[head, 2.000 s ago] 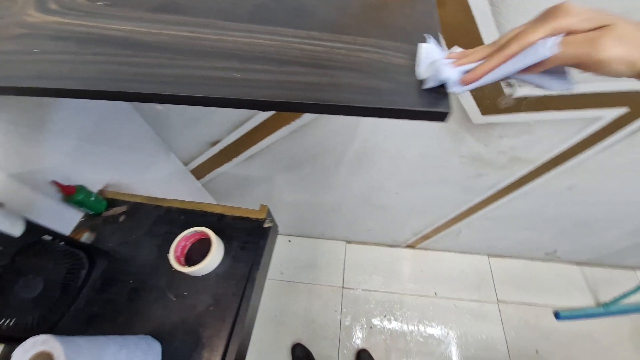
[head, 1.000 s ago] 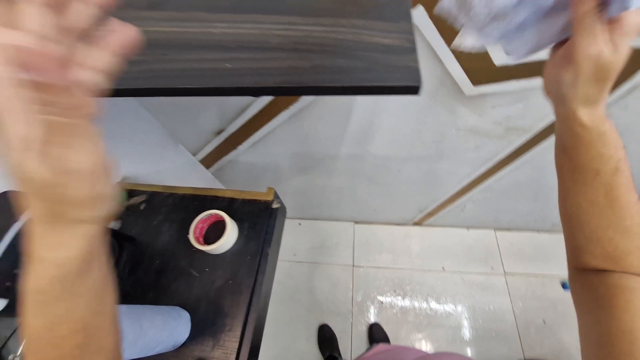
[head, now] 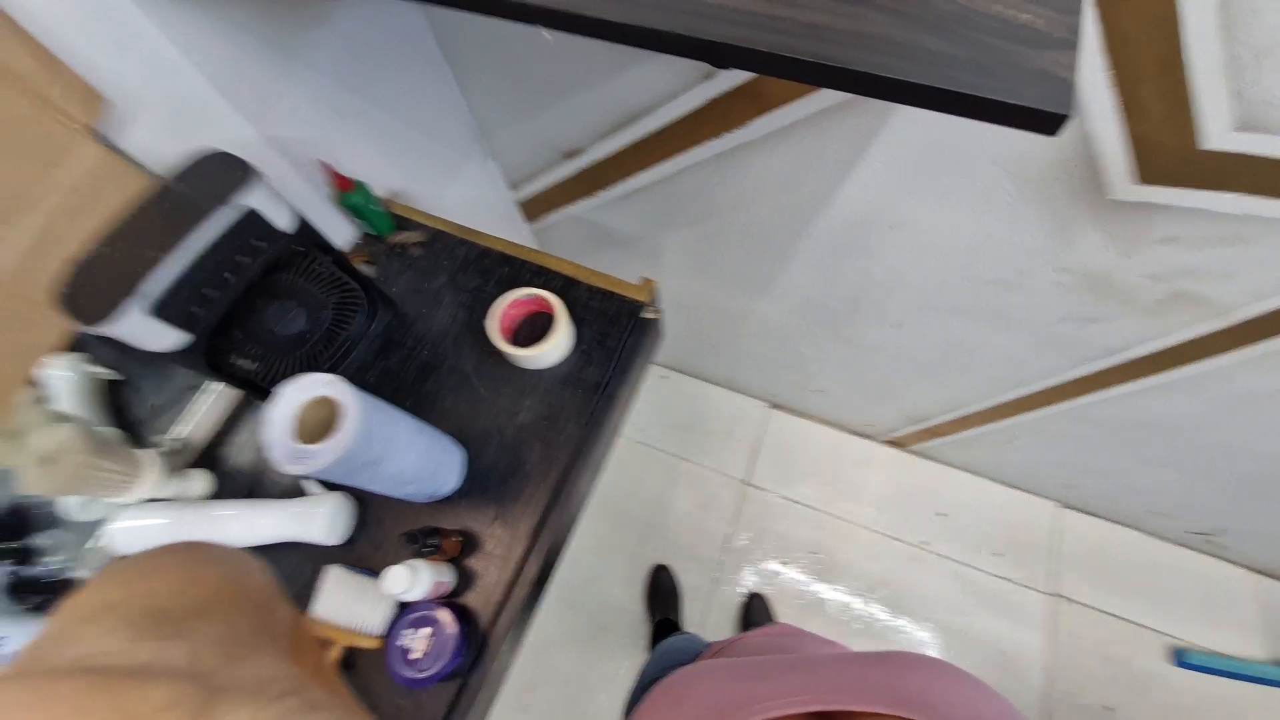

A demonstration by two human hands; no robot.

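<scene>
Neither my left hand nor my right hand shows; only a blurred part of a bare arm (head: 190, 640) enters at the lower left, beside a white handle-like tool (head: 235, 520). Just above that lies a pale blue roll of paper or cloth (head: 390, 450) with a cardboard core. A roll of masking tape (head: 560, 337) rests on the black cabinet top (head: 440, 345). A small black fan unit (head: 290, 320) stands left of the tape. Near the arm are a bristle brush (head: 350, 600), a white bottle (head: 418, 579), a small amber bottle (head: 440, 543) and a purple-lidded jar (head: 428, 643).
A dark wood-grain tabletop (head: 900, 45) juts out at the top, its corner near the gold-striped white wall (head: 800, 240). A green bottle with a red cap (head: 367, 208) lies at the cabinet's back edge. Blurred items crowd the far left. White floor tiles (head: 890, 510) lie beyond the cabinet.
Both hands have left the view, the right one last seen with a crumpled white cloth or paper. Earlier it was at the tabletop's corner. The view has swung left.
</scene>
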